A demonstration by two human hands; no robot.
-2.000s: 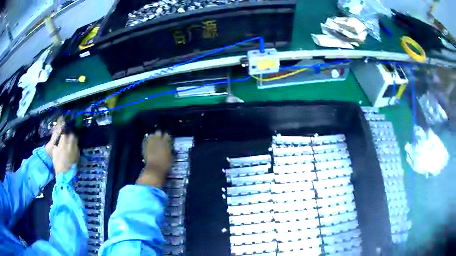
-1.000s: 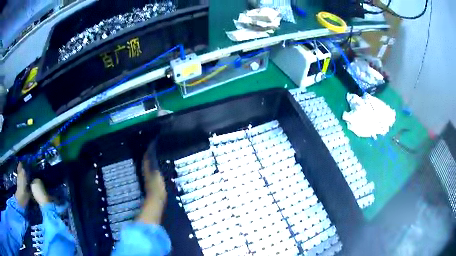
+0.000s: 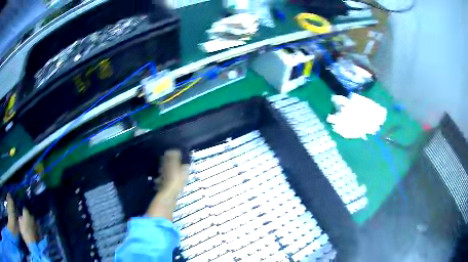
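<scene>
My left hand [image 3: 172, 171], in a blue sleeve, is over the large black tray [image 3: 205, 128], at the upper left corner of the bright block of silvery metal housings [image 3: 231, 194]. The hand is blurred, with its fingers pointing away from me. I cannot tell if it holds a piece. A separate column of housings [image 3: 105, 220] lies left of the hand. My right hand is not in view.
Another person's hands [image 3: 23, 220] are at the lower left edge. A housing column [image 3: 323, 148] lies on the green mat, right of the tray, near a white crumpled cloth [image 3: 357, 116]. Behind are a rail [image 3: 241, 51] and a black bin [image 3: 102, 77].
The view has swung right, so the bench contents have shifted left in the picture. My left hand has moved from the left housing column to the upper left corner of the bright block.
</scene>
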